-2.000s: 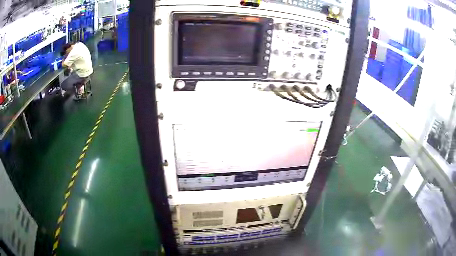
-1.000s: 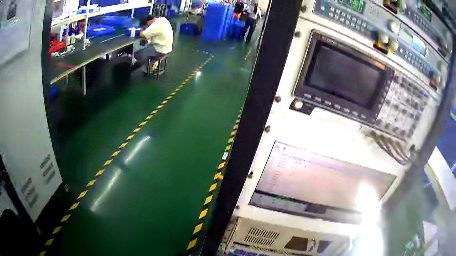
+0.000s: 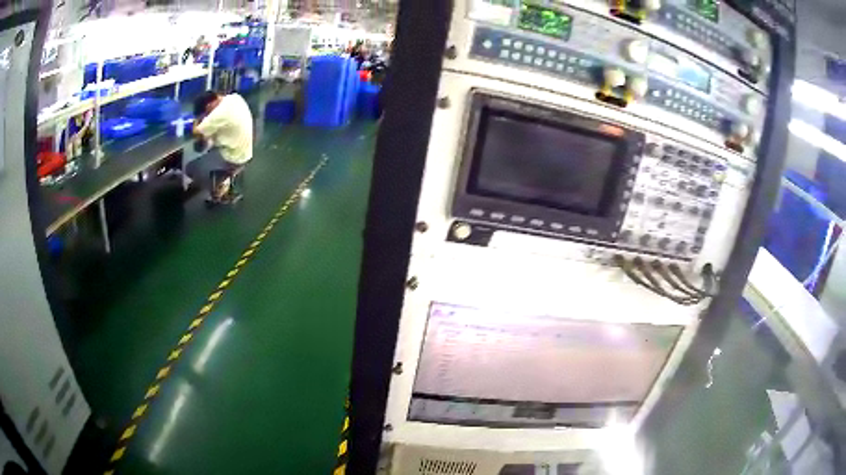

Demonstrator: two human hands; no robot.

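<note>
No hand of mine is in the picture. The ATE test rack (image 3: pixel 394 232) stands nearest in front of me, with black frame posts and pale panels, tilted in the view. The oscilloscope (image 3: pixel 547 167) has a dark screen, knobs at its right and several leads plugged in below. Under it the wide pale monitor (image 3: pixel 547 366) is lit, with unreadable text. Below the monitor the top of the beige control unit (image 3: pixel 445 461) shows, cut off by the lower edge. Instruments with green displays (image 3: pixel 545 20) sit above the oscilloscope. A bright glare covers the monitor's lower right.
A person in a pale yellow top (image 3: pixel 225 130) sits on a stool at a long bench (image 3: pixel 121 181). Green floor with yellow-black tape (image 3: pixel 209 301) runs left of the rack. A grey cabinet (image 3: pixel 32 278) stands at far left. Blue stacks (image 3: pixel 329 90) stand behind. A white bench edge (image 3: pixel 793 306) is at right.
The view first swung left, then partly back right and upward. The rack sits further left and lower than one second ago, and more of the upper instruments shows. No hand has appeared.
</note>
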